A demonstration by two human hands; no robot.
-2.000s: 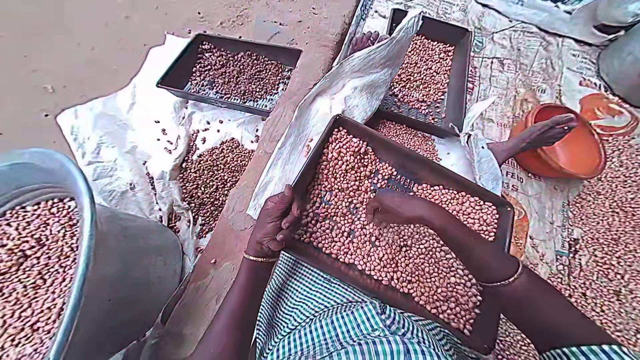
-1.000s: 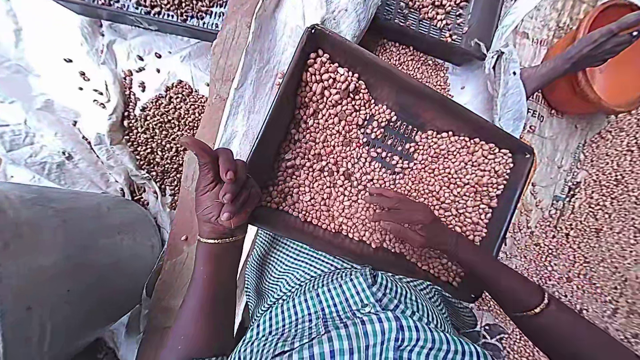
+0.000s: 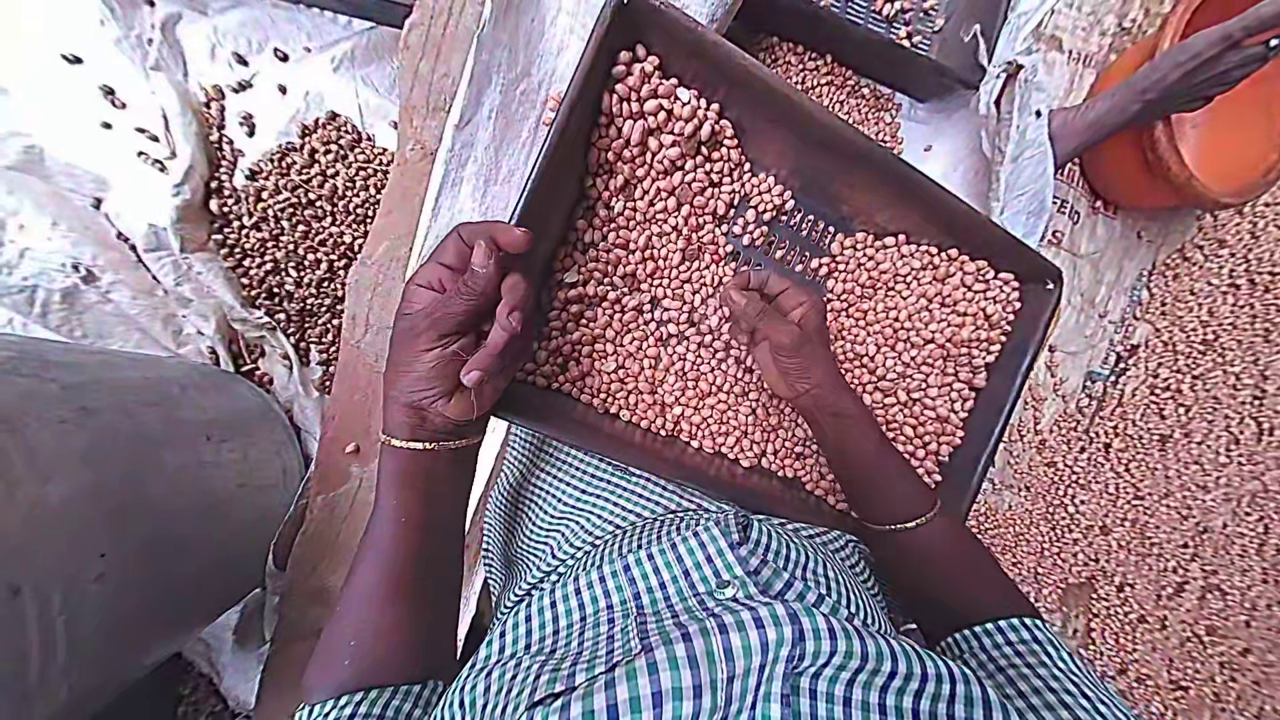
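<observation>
A dark metal sieve tray (image 3: 900,200) with a slotted bottom rests tilted over my lap, holding a layer of shelled peanuts (image 3: 660,250). At the tray's left side, my left hand (image 3: 465,320) is turned palm up with its fingers curled; whether something small lies in them I cannot tell. Over the middle of the tray, my right hand (image 3: 780,330) touches the peanuts with thumb and fingertips close together, beside a bare patch of slots. Its fingertips partly hide what is under them.
A pile of darker nuts (image 3: 310,220) lies on white sheeting at left, above a large metal container (image 3: 140,500). A second tray (image 3: 880,40) is beyond mine. Another person's foot or hand (image 3: 1160,100) is by an orange bowl (image 3: 1110,170). Peanuts (image 3: 1180,450) cover the right side.
My left hand has let go of the tray's left edge, which it held two seconds ago, and turned palm up. My right hand stays over the peanuts. The view has moved closer to the tray.
</observation>
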